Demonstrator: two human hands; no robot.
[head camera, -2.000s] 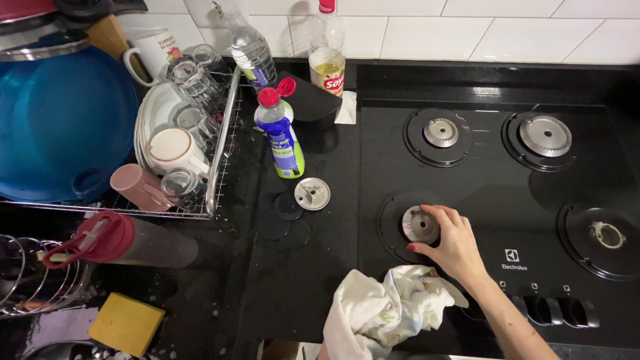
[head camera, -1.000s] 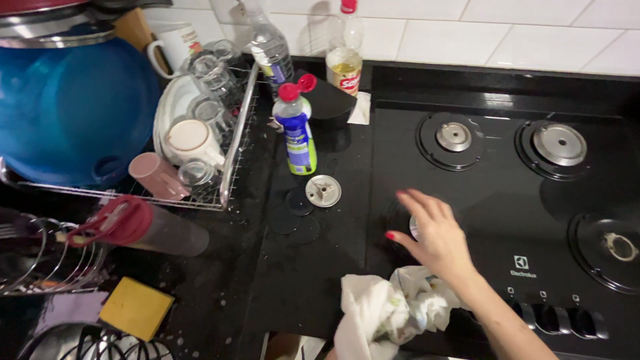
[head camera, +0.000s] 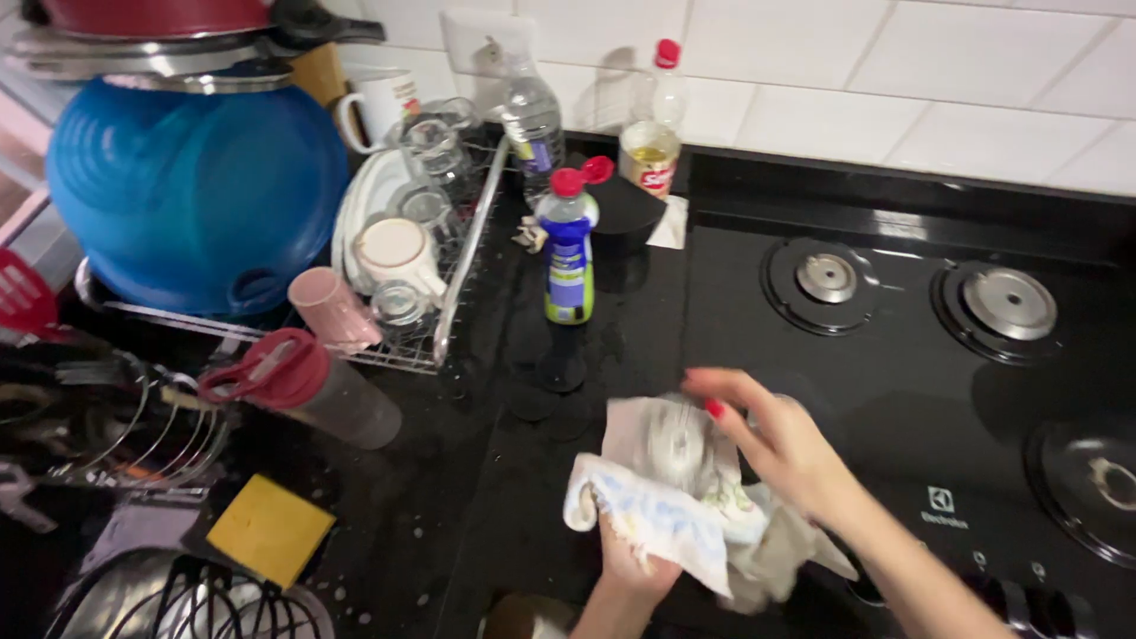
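A white patterned dish cloth (head camera: 657, 524) lies over my left hand (head camera: 635, 555), which holds it from below near the front of the counter. On the cloth is a round metal burner piece (head camera: 676, 444), blurred by motion. My right hand (head camera: 772, 435) is just right of that piece, fingers apart and slightly bent; whether a fingertip touches it I cannot tell. Behind the hands a dish soap bottle (head camera: 568, 257) with an opened red cap stands upright. Several thin black burner caps (head camera: 561, 368) lie flat on the black counter in front of the bottle.
The black gas cooktop (head camera: 887, 399) fills the right side. A wire dish rack (head camera: 470, 266) with cups, glasses and a blue basin (head camera: 195, 195) stands at left. Nearer are a pink-lidded bottle (head camera: 311, 390) and a yellow sponge cloth (head camera: 271, 531). An oil bottle (head camera: 650, 155) stands by the tiles.
The metal burner piece that lay on the counter before the soap bottle is now on the cloth. My right hand has moved left from the front left burner, and the cloth has been raised and spread.
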